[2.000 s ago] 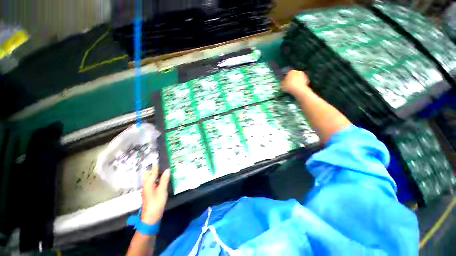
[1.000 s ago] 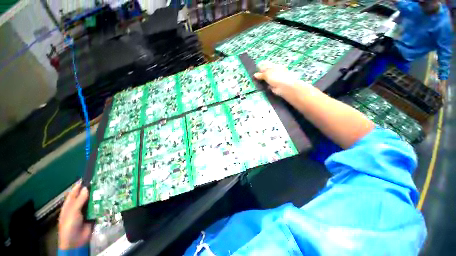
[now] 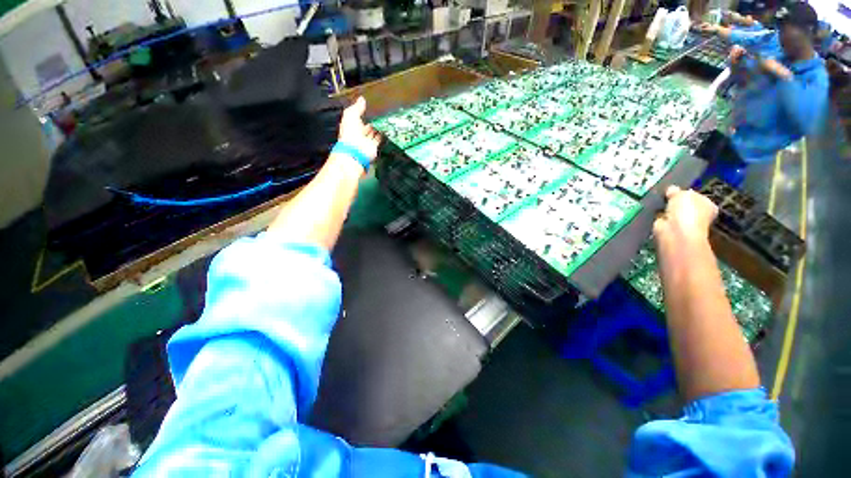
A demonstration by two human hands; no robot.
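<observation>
A populated PCB panel lies on top of a tall stack of boards with black layers. A dark foam separator sheet sticks out from under the panel on the right. My left hand, with a blue wrist strap, holds the panel's left edge. My right hand grips the foam edge at the right; its fingertips are partly hidden. A plain dark sheet lies on the bench in front of the stack.
Black sheets fill a carton at the left, with a blue cord across them. A clear bag is at lower left. A blue frame and more boards are at the right. A person in blue stands at upper right.
The panel and foam have moved right and now lie over the stack. My left hand has moved up and right with them; my right hand has moved right. The plain dark sheet on the bench is now exposed.
</observation>
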